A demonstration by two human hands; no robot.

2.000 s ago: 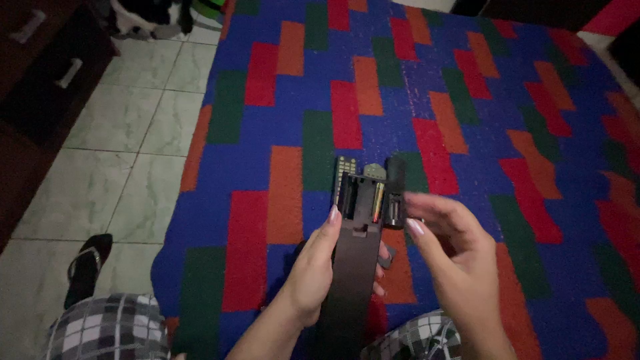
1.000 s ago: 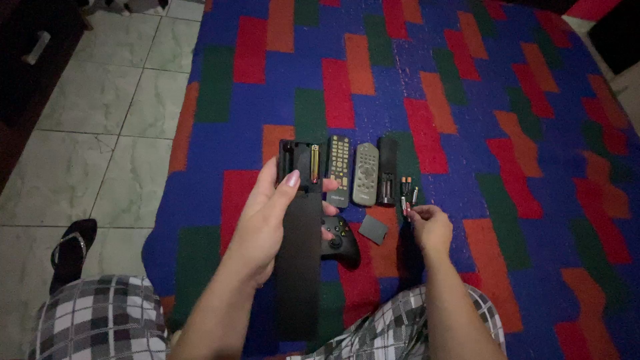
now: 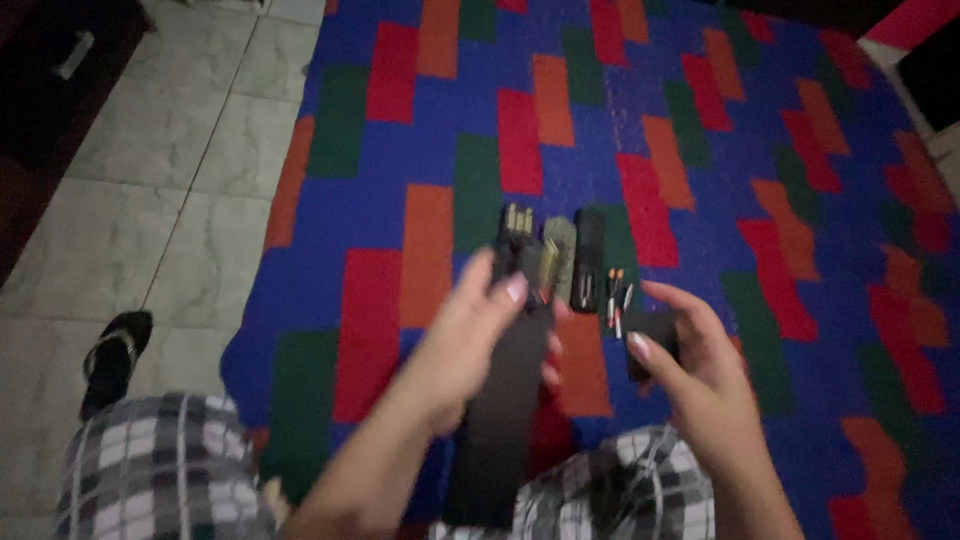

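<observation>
My left hand (image 3: pixel 469 337) holds a long black remote control (image 3: pixel 499 420), its battery compartment uncovered at the far end and a gold-coloured battery (image 3: pixel 550 262) showing there, blurred. Between the thumb and fingers of my right hand (image 3: pixel 701 352) is a small dark battery cover (image 3: pixel 651 341). Several loose batteries (image 3: pixel 616 300) lie on the patterned blanket between the hands. Beyond the held remote lie a grey remote control (image 3: pixel 560 232) and a black remote control (image 3: pixel 587 259) with its battery bay exposed. Another remote with light buttons (image 3: pixel 519 217) is partly hidden behind the held one.
The blue, red, orange and green blanket (image 3: pixel 427 255) spreads under everything. My legs in plaid cloth (image 3: pixel 157 465) are at the near edge. A sandalled foot (image 3: pixel 116 356) rests on the tiled floor (image 3: pixel 217 225) at left, near a dark drawer unit (image 3: pixel 67 90).
My right hand has left the loose batteries and now holds the dark cover, which lay on the blanket one second ago. The held remote has shifted right, and the game controller is no longer visible.
</observation>
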